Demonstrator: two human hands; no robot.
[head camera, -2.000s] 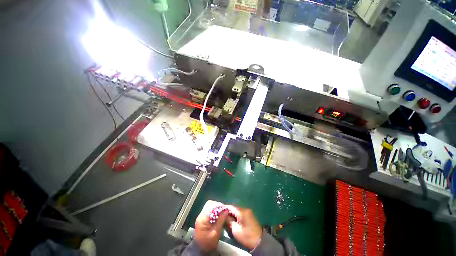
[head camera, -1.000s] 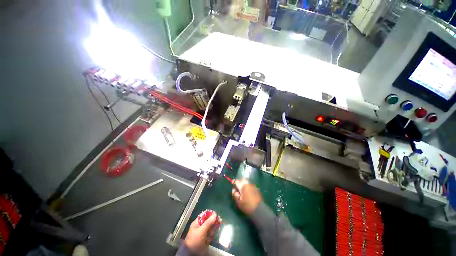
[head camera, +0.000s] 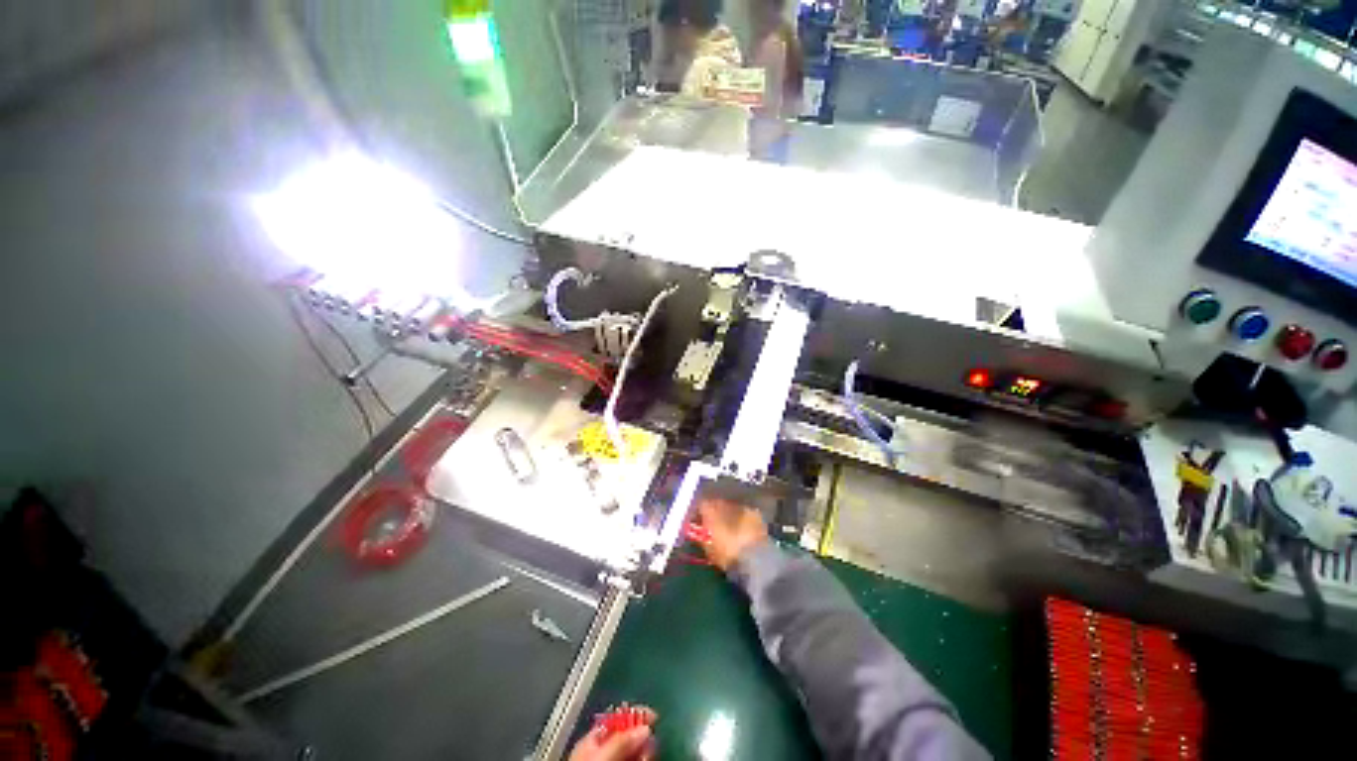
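Observation:
My left hand, cut off by the bottom edge, is closed around a bundle of short red wires. My right hand is at the outfeed corner, just right of the silvery transfer arm. Red wire shows at its fingertips; whether the fingers grip it is too small to tell. The green work mat lies below. The parts tray at right holds rows of red wires.
The grey machine with its white top spans the back. A control panel stands at right above a shelf of hand tools. Red wire coils lie at left under a bright lamp. People are partly visible far behind.
My right hand left the bundle in my left hand and moved up to the outfeed corner. My left hand is now lower in the picture. The camera view has tilted upward.

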